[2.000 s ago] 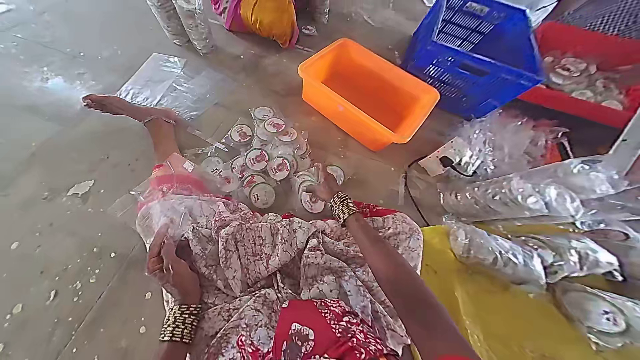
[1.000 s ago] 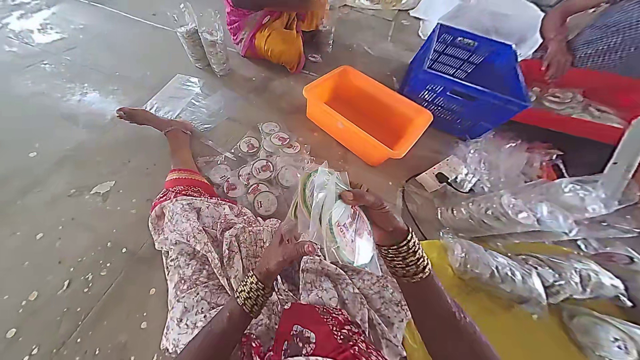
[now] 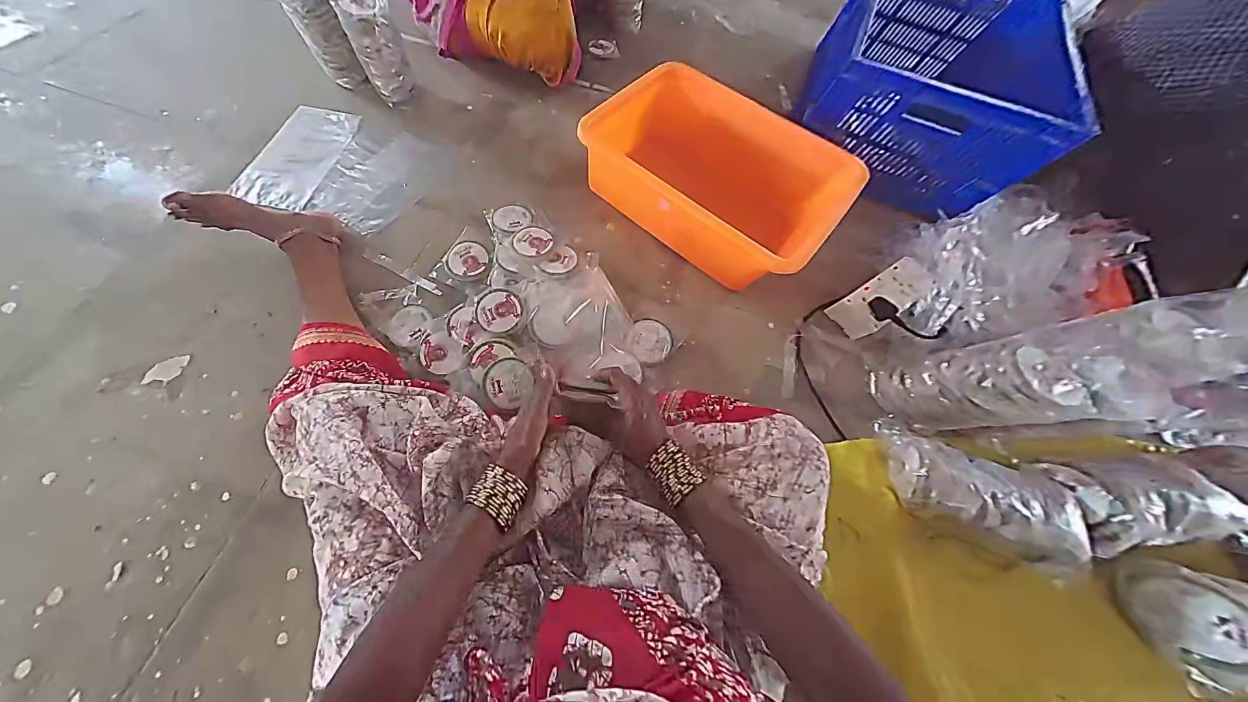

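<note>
Several round labelled discs in clear plastic wrapping (image 3: 499,310) lie in a loose pile on the floor before my lap. My left hand (image 3: 529,419) is at the near edge of the pile, its fingers stretched beside a disc with a green rim (image 3: 508,383). My right hand (image 3: 632,414) is curled at a clear plastic bag (image 3: 585,312) that holds pale discs; its fingertips rest on the near end of the bag. Whether the left hand also presses on the bag is not plain. One more disc (image 3: 648,341) lies to the right of the bag.
An orange plastic tub (image 3: 673,219) and a blue plastic crate (image 3: 936,146) stand beyond the pile. A power strip with a plug (image 3: 877,297) and a black cable lies to the right, near long filled plastic bags (image 3: 1053,370) and a yellow sheet (image 3: 907,585). Flat clear bags (image 3: 297,161) lie by the foot.
Both hands have come down from above the lap to the near edge of the pile. The bag of discs held up between them one second ago is now low, at the pile.
</note>
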